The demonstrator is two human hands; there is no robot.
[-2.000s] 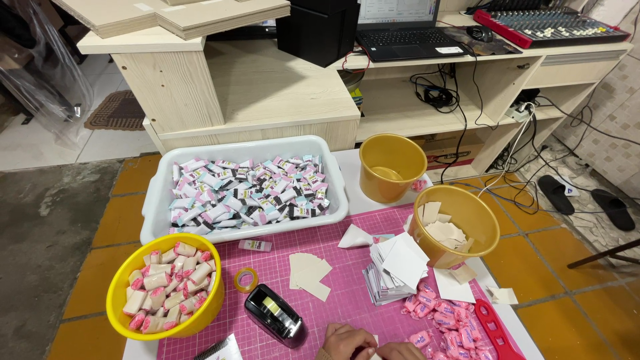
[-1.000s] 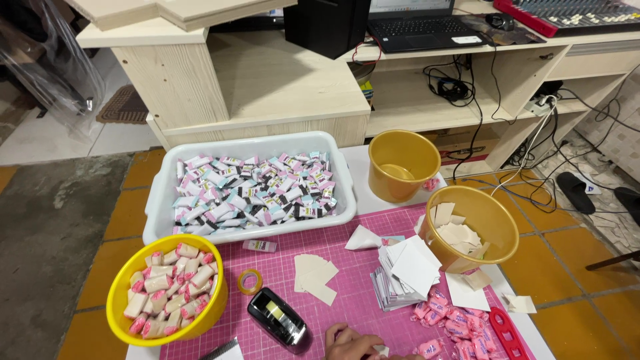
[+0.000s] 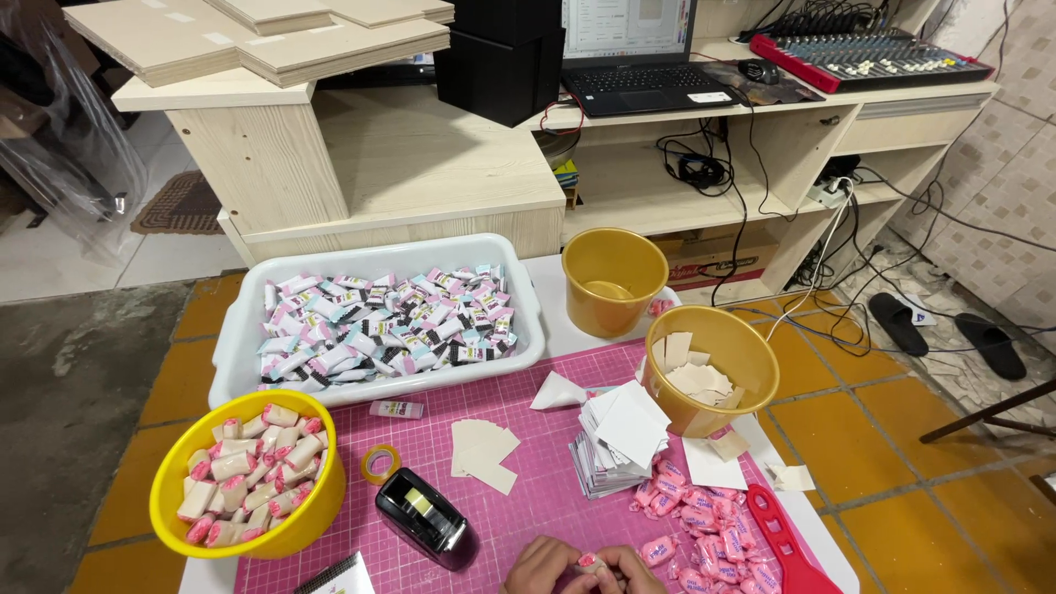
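At the bottom edge, my left hand [image 3: 540,566] and my right hand [image 3: 627,569] meet around a small pink candy rolled in beige paper [image 3: 588,561]. Pink wrapped candies [image 3: 716,532] lie right of my hands. Behind them stands a stack of white paper squares [image 3: 623,437]. Beige paper pieces [image 3: 483,452] are fanned out on the pink cutting mat [image 3: 412,437]. A black tape dispenser [image 3: 426,518] and a yellow tape roll [image 3: 380,464] lie left of my hands. The yellow bucket [image 3: 247,478] holds paper-rolled candies, and the white tub [image 3: 379,330] holds printed wrapped candies.
An empty gold bucket [image 3: 615,282] and one with beige papers [image 3: 709,371] stand at the table's back right. A red plastic tool [image 3: 780,544] lies at the right edge. Behind are a wooden desk [image 3: 429,177], a laptop [image 3: 639,78] and an audio mixer [image 3: 874,62].
My left and right hands are now close together around the rolled candy, more of them showing than a second ago. The things on the table have not plainly moved.
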